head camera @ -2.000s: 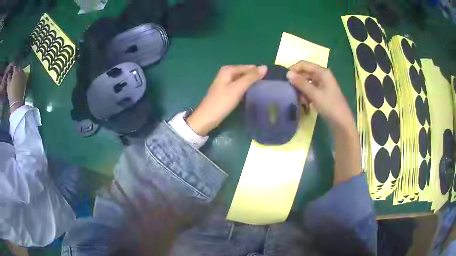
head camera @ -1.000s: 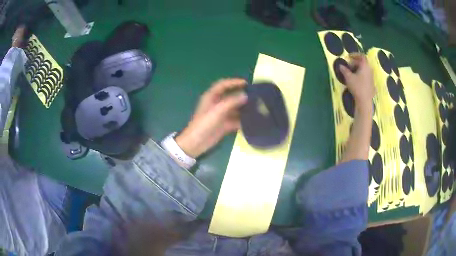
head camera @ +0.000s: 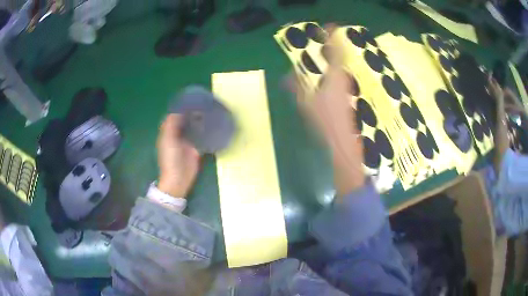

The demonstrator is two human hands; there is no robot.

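My left hand (head camera: 177,151) holds a dark rounded housing (head camera: 208,122) in front of me, blurred by motion, partly over a long plain yellow strip (head camera: 249,191). My right hand (head camera: 330,95) is blurred and lies over the nearest pad sheet (head camera: 315,34), a yellow strip with columns of black ovals. Its fingers are too blurred to tell whether they hold a pad.
Waiting housings (head camera: 85,188) lie piled at the left. More pad sheets (head camera: 396,87) overlap at the right. An arc-shaped pad sheet (head camera: 17,170) is at the far left. A cardboard box (head camera: 477,225) is below the right edge. Another person's hand (head camera: 503,101) shows at right.
The view has turned to the right. My left hand still holds the housing. My right hand has moved from gripping at the stack's upper part to a blurred position at its left edge.
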